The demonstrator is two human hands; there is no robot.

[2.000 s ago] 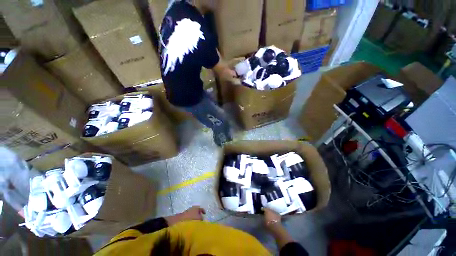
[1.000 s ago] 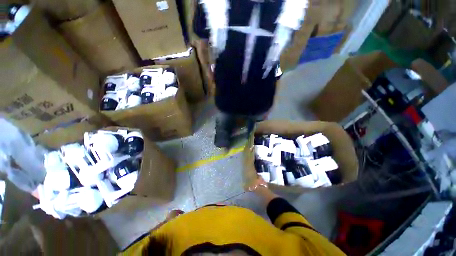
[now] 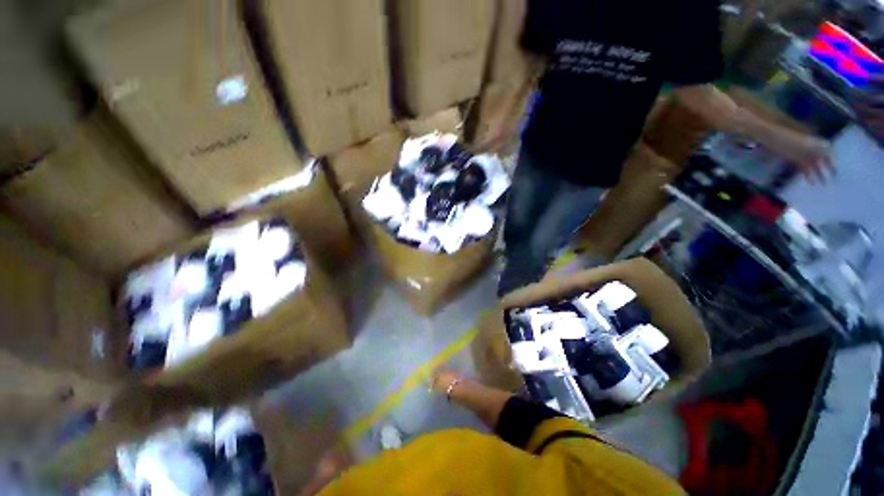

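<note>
An open brown carton (image 3: 686,329) heaped with white-and-black camera units (image 3: 582,354) stands right of centre. My right hand (image 3: 448,382), blurred, is over the floor left of this carton, apart from it, with nothing seen in it. My left hand (image 3: 328,471) is small, blurred and partly cut off by my yellow clothing at the bottom edge; its fingers cannot be made out. Another heaped carton (image 3: 417,276) stands farther back near the centre.
A person in a black shirt (image 3: 606,107) stands behind the near carton, one arm stretched right. Filled cartons stand at left (image 3: 291,334) and bottom left (image 3: 291,426). Tall cartons (image 3: 330,77) line the back. Right are a metal-frame bench (image 3: 746,252) and red stool (image 3: 727,441).
My right hand has come off the near carton's rim. The person has turned and stands farther right in view. The back heaped carton now stands closer to the left carton than two seconds ago.
</note>
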